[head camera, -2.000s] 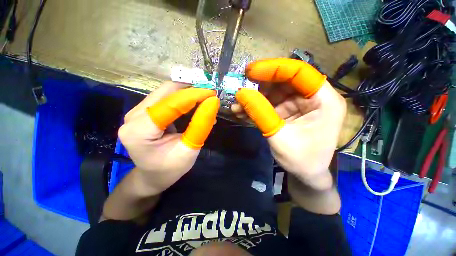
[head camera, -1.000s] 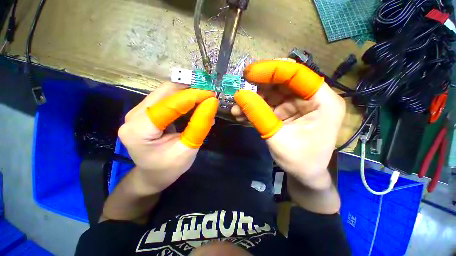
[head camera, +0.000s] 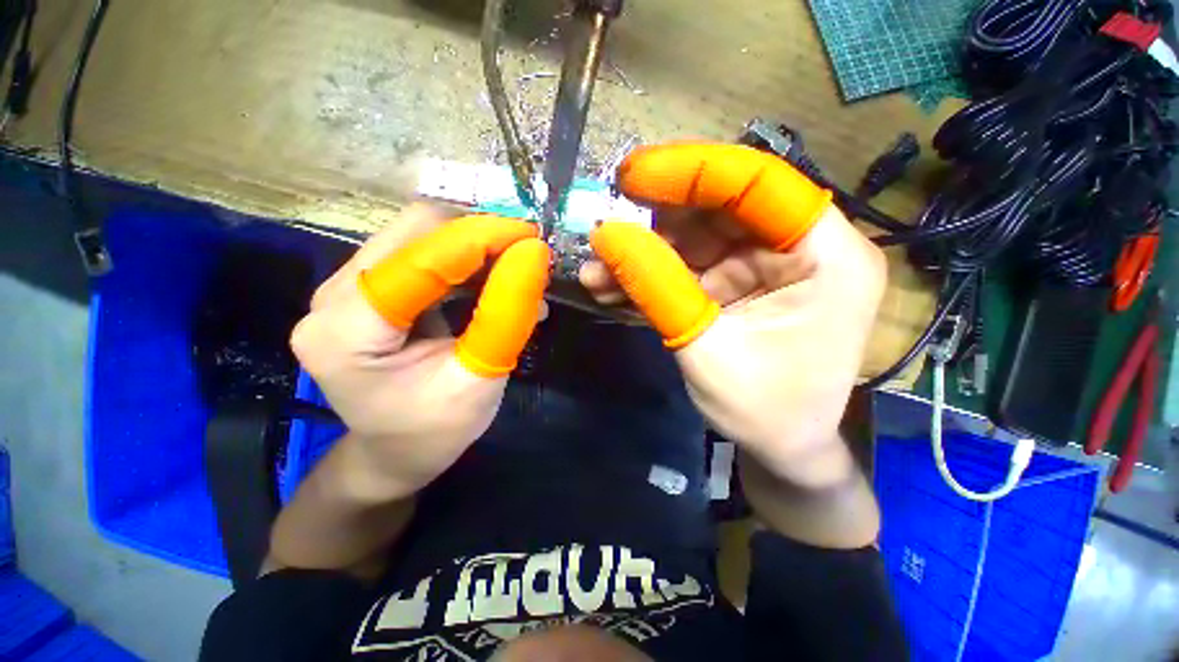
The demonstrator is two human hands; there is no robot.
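A thin green circuit board (head camera: 588,207) is held above the bench's front edge, washed out by glare, with a pale USB-A plug (head camera: 446,181) at its left end. The soldering iron (head camera: 565,129) comes down from above and its dark tip meets the board's middle. A bent solder feed tube (head camera: 498,91) ends beside the tip. My left hand (head camera: 414,336), with orange finger cots, pinches at the board's lower middle; what is between the fingertips is too small to tell. My right hand (head camera: 776,298), also with orange cots, grips the board's right end between thumb and index finger.
Black coiled cables (head camera: 1034,142) are heaped at right, near a green mat (head camera: 892,45). Red-handled pliers (head camera: 1125,407) and orange-red handles (head camera: 1135,269) lie far right. Solder specks lie behind the tip. Blue bins (head camera: 155,388) stand below the bench. A white cable (head camera: 941,440) hangs at right.
Both hands and the board have shifted slightly left. The iron and feed tube also appear farther left in the picture. Glare on the board has come back since one second ago.
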